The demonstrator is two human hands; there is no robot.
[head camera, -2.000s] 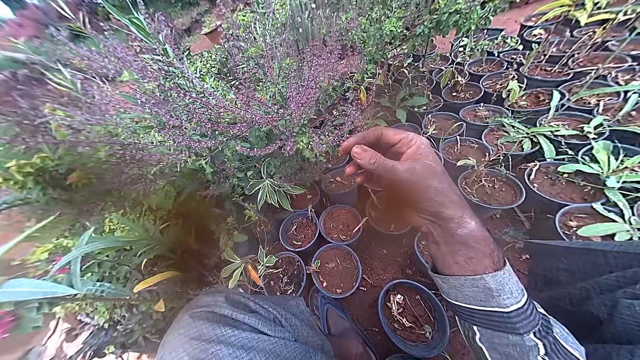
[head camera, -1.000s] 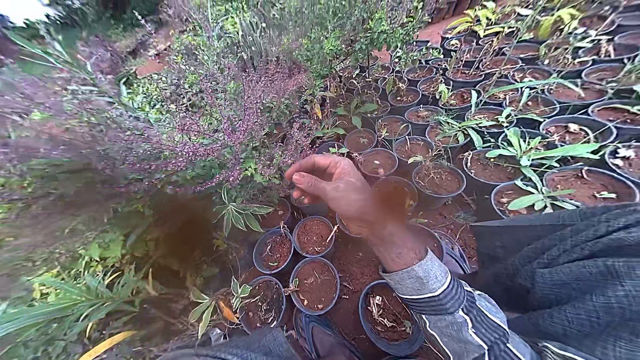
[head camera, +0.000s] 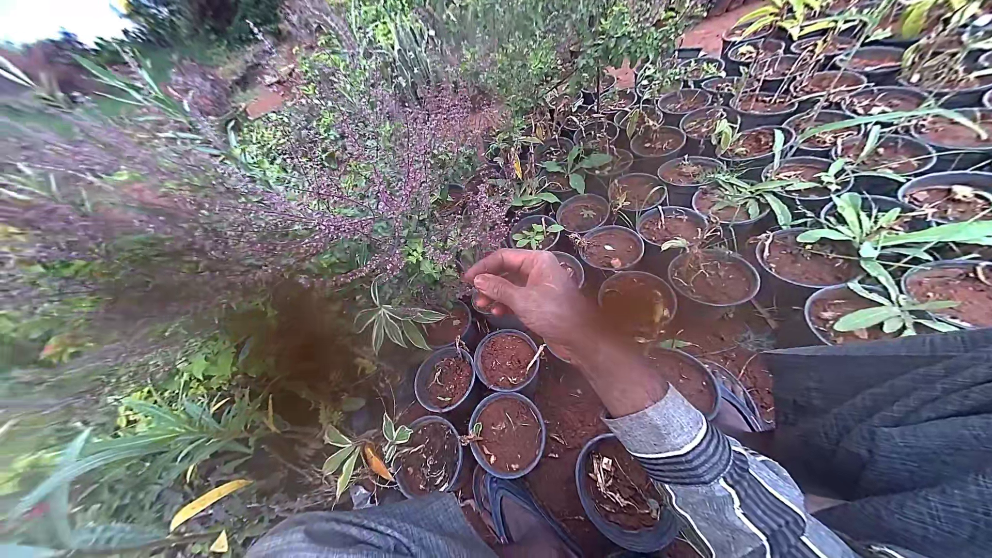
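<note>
My right hand (head camera: 535, 298), in a grey striped sleeve, hovers over the near pots with its fingers curled and the thumb near the fingertips. Whether something small is pinched there cannot be told. Below it stand black plastic pots of red soil: one with a pale stick at its rim (head camera: 508, 360), one to the left (head camera: 446, 380) and one in front (head camera: 508, 435). A pot holding dry stalks (head camera: 624, 492) is by my sleeve. The purple-flowered bush (head camera: 403, 170) rises beyond my fingers. My left hand is out of view.
Rows of soil-filled pots (head camera: 713, 277) reach to the back right, several with leafy seedlings (head camera: 872, 232). A variegated plant (head camera: 395, 319) leans at the bush's foot. My sandalled foot (head camera: 519, 511) is between the near pots, and my trousered knees (head camera: 876, 418) frame the bottom.
The view has shifted, showing more of the pot rows at the right. My right hand stays raised above the near pots with its fingers curled throughout.
</note>
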